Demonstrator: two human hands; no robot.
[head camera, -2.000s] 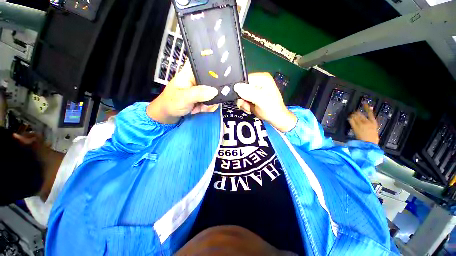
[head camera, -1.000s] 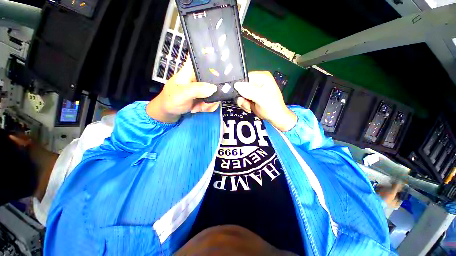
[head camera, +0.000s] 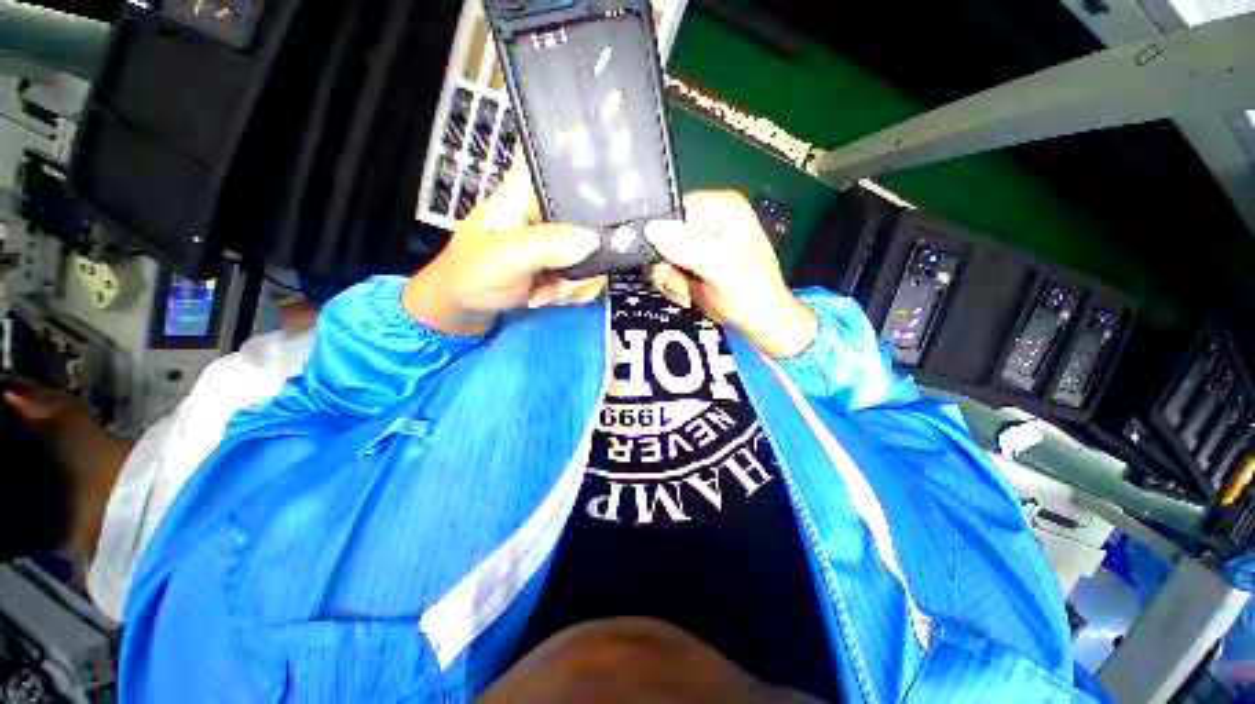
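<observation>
A black phone body (head camera: 602, 138) is held up at the top middle, its camera end cut by the upper edge. Its inner face shows small white and yellow-orange marks. My left hand (head camera: 498, 261) grips its lower left corner and my right hand (head camera: 727, 261) its lower right corner. Both thumbs lie on the dark bottom end, on either side of a white diamond mark. The fingers are partly hidden beneath. No separate speaker module can be made out.
A white parts tray (head camera: 443, 158) with black-filled slots lies behind my left hand, beside a thick black tray stack (head camera: 337, 138). At right, a black phone tray (head camera: 980, 323) holds several phones. A pale slanting bar (head camera: 1018, 103) crosses the green mat (head camera: 730, 154). A person's white sleeve (head camera: 186, 426) is at left.
Another person's hand has left the right phone tray, and one phone there is gone. The person at left has shifted. My hands and the phone body have barely moved.
</observation>
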